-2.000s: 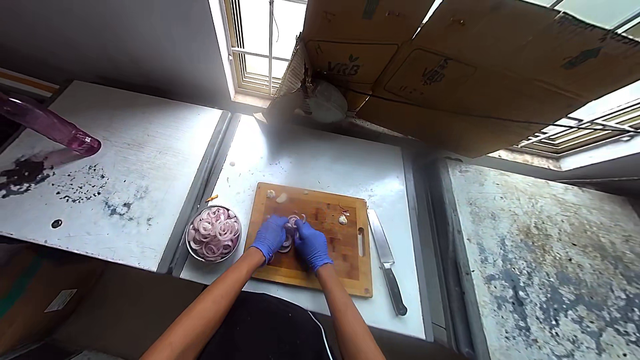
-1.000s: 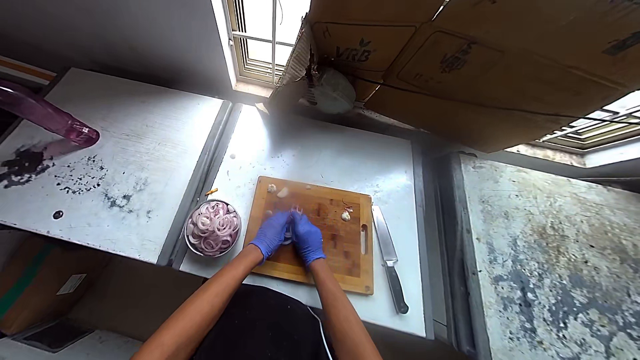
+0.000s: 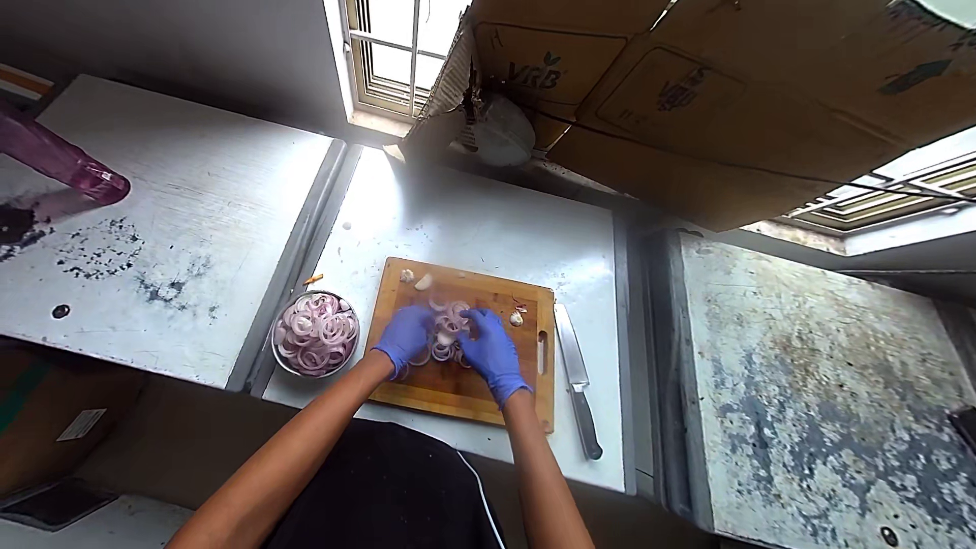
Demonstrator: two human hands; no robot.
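Sliced red onion rings (image 3: 450, 324) lie in a loose pile on a wooden cutting board (image 3: 457, 404). My left hand (image 3: 408, 336), in a blue glove, touches the pile's left side; whether its fingers grip any rings is hard to see. On the right side, my gloved right hand (image 3: 492, 351) has its fingers spread against the rings. Onion end pieces (image 3: 516, 318) and pale bits (image 3: 423, 282) sit on the board's upper part. Left of the board stands a round bowl (image 3: 275, 349) full of onion rings. A kitchen knife (image 3: 577, 381) lies right of the board, handle toward me.
Behind the table (image 3: 488, 217) hangs flattened cardboard (image 3: 686, 145), with a pale rounded object (image 3: 503, 133) beside it. A pink bottle (image 3: 99, 183) lies on the left table. A worn, stained table (image 3: 823, 381) stands to the right. A small orange piece (image 3: 313, 279) lies behind the bowl.
My hands, close together over the board one second ago, are now farther apart, and the pile of onion rings shows between them. Bowl and knife have stayed in place.
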